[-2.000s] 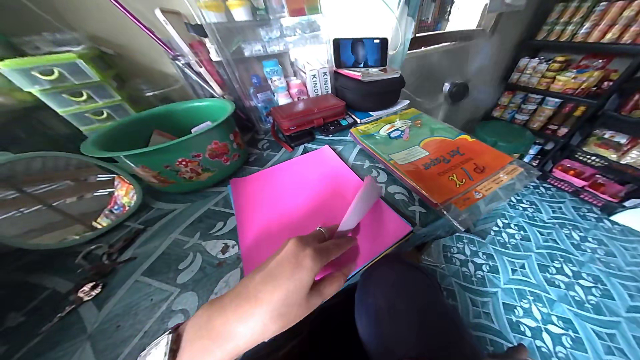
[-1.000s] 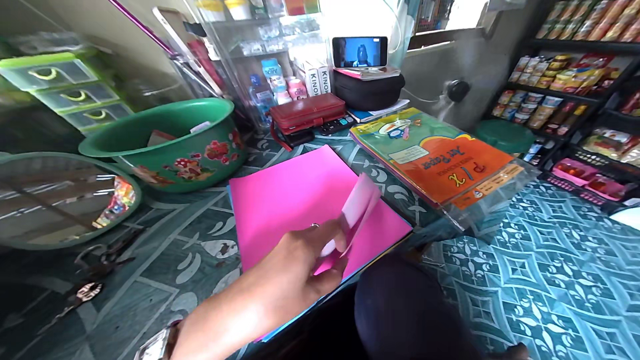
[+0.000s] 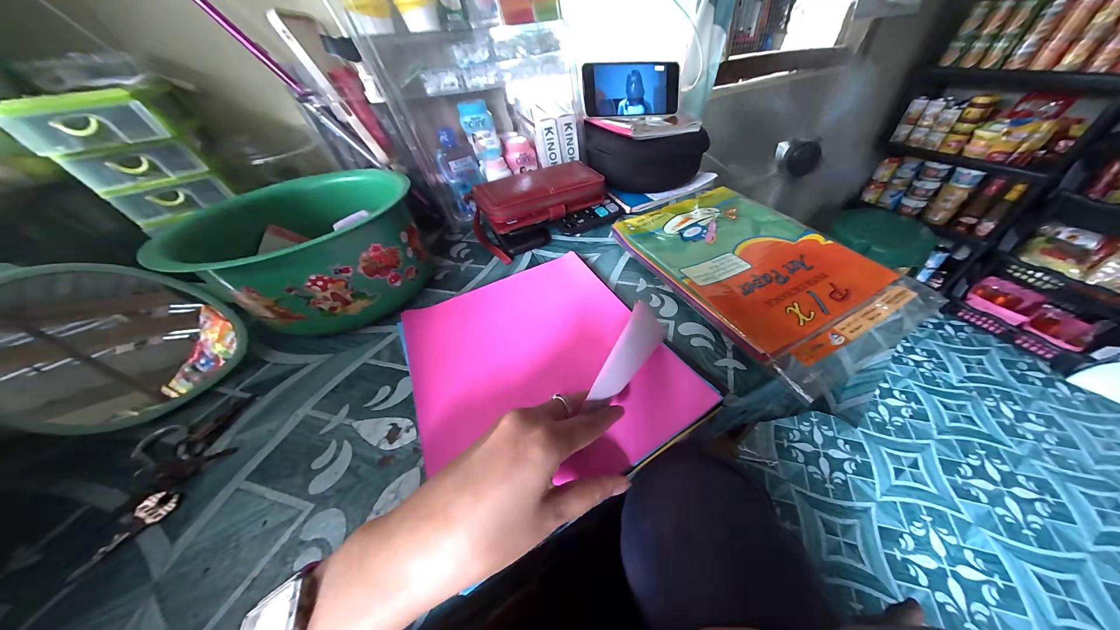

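Observation:
My left hand [image 3: 547,442], with a ring and a wrist watch, reaches in from the lower left over a stack of coloured paper. A small white paper slip [image 3: 626,354] stands tilted up between its fingers. The top sheet is bright pink paper [image 3: 516,328], with blue and yellow edges showing beneath. The thumb is low, near the sheet's front edge. To the right of the stack lies a plastic-sleeved pack of art paper [image 3: 744,280] with a green and orange cover. My right hand is not in view.
A green plastic basin [image 3: 297,254], a round mirror [image 3: 105,350] and scissors [image 3: 166,490] are at left. Behind the paper sit a red wallet [image 3: 542,192], a calculator [image 3: 589,217] and a phone [image 3: 630,89] on a black case [image 3: 646,153]. Stocked shelves [image 3: 1006,79] stand at far right.
The white slip has wavered between my left fingers, while the hand has stayed over the pink sheet. The picture on the phone has changed.

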